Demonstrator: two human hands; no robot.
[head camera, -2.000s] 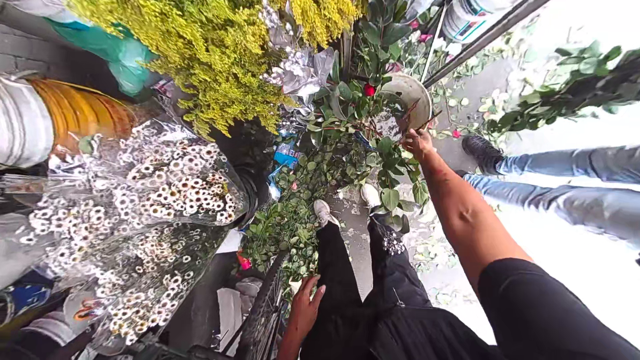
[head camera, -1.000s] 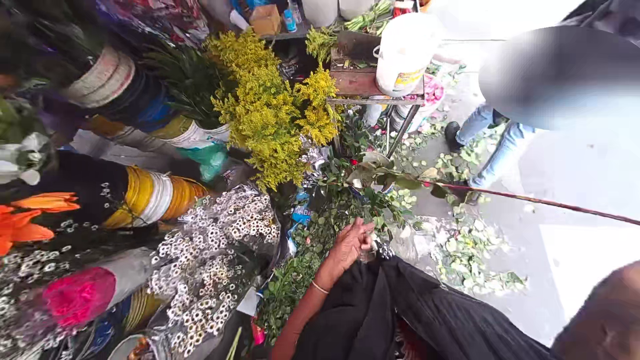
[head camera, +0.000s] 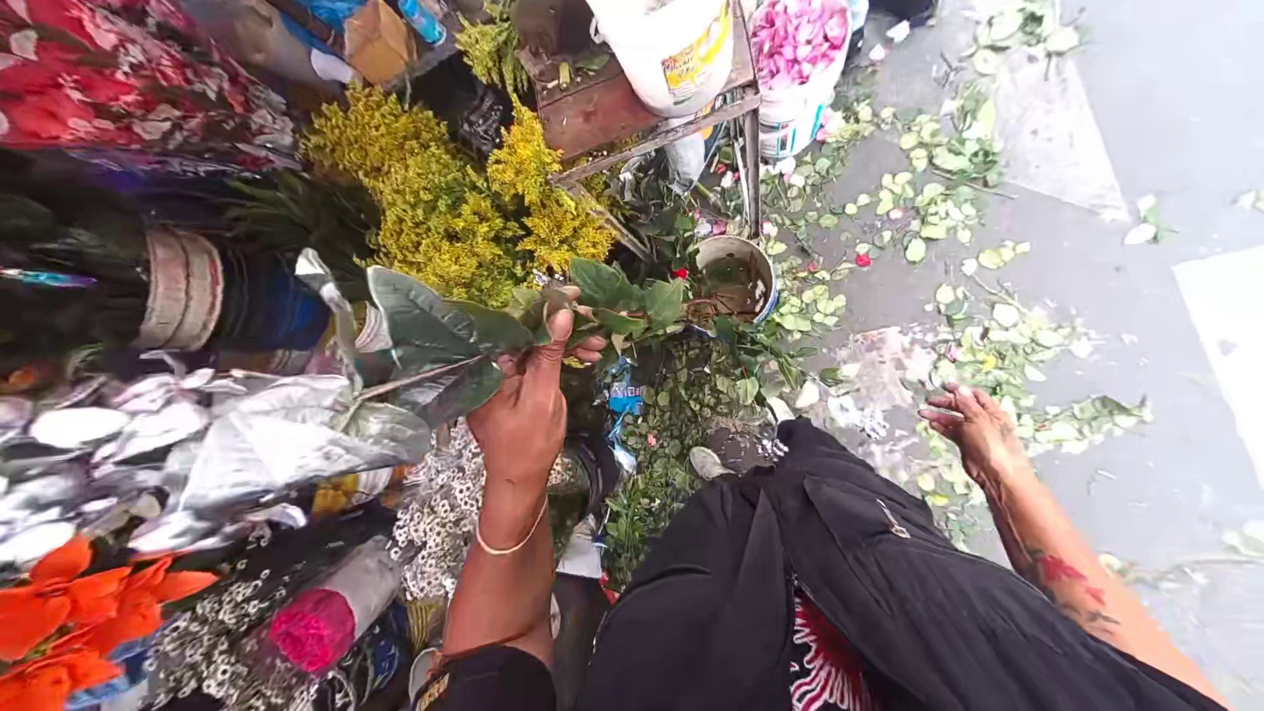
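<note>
My left hand (head camera: 528, 410), with a thin bracelet at the wrist, is closed around a leafy green stem (head camera: 612, 296). Large leaves spread to the left of the fist, and smaller ones reach right toward a round bucket (head camera: 739, 272) that stands low beside a wooden stand. Yellow filler flowers (head camera: 425, 197) are just behind the hand. My right hand (head camera: 973, 425) hangs apart over the littered floor with its fingers spread and holds nothing. Whether the stem's far end reaches into the bucket cannot be told.
On the wooden stand (head camera: 592, 117) sits a white bucket (head camera: 681, 59); pink petals (head camera: 800, 39) fill another beside it. Fallen leaves (head camera: 918, 197) litter the ground. White daisy-like flowers (head camera: 439, 504), orange lilies (head camera: 69, 612) and a pink wrapped bunch (head camera: 316, 627) crowd the left.
My left hand has moved up and left and now holds the leafy stem. My right hand, at the bucket two seconds ago, is now out at the right. The view has shifted.
</note>
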